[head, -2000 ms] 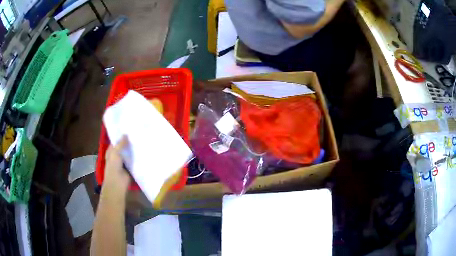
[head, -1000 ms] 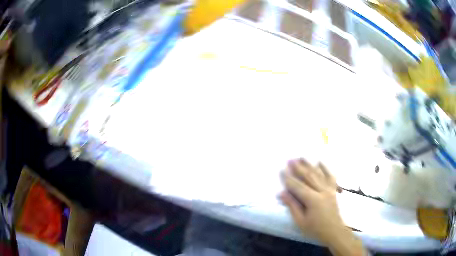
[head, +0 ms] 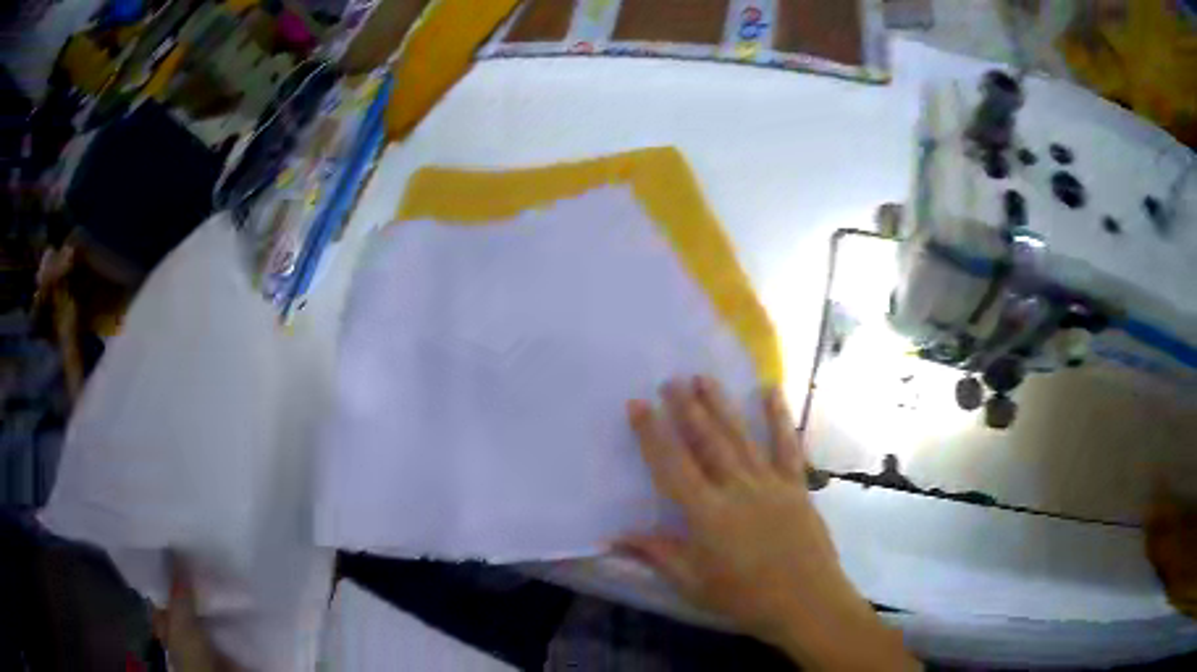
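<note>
A pale lilac-white panel [head: 499,355] lies on the table with mustard-yellow cloth [head: 715,263] showing along its top and right edges. My right hand [head: 735,505] rests on the panel's lower right part, fingers spread. Another white panel [head: 197,394] hangs at the left, over the table's left part and edge. My left hand [head: 190,624] is at its lower edge, mostly hidden and cut off by the frame's bottom; it appears to hold this panel. The white sewing machine head [head: 998,263] stands right of the panels, its needle area lit.
A pointed yellow strip [head: 440,59] lies at the table's far left. Brown board with printed tape [head: 670,24] edges the back. A metal plate outline [head: 971,496] surrounds the needle area. Yellow cloth [head: 1142,53] is at the top right. A dark rounded object [head: 145,184] is at the left.
The view has turned from the box and basket to the sewing table. The yellow-edged panel now shows clearly under my right hand, and my left hand has come in at the lower left with a white panel.
</note>
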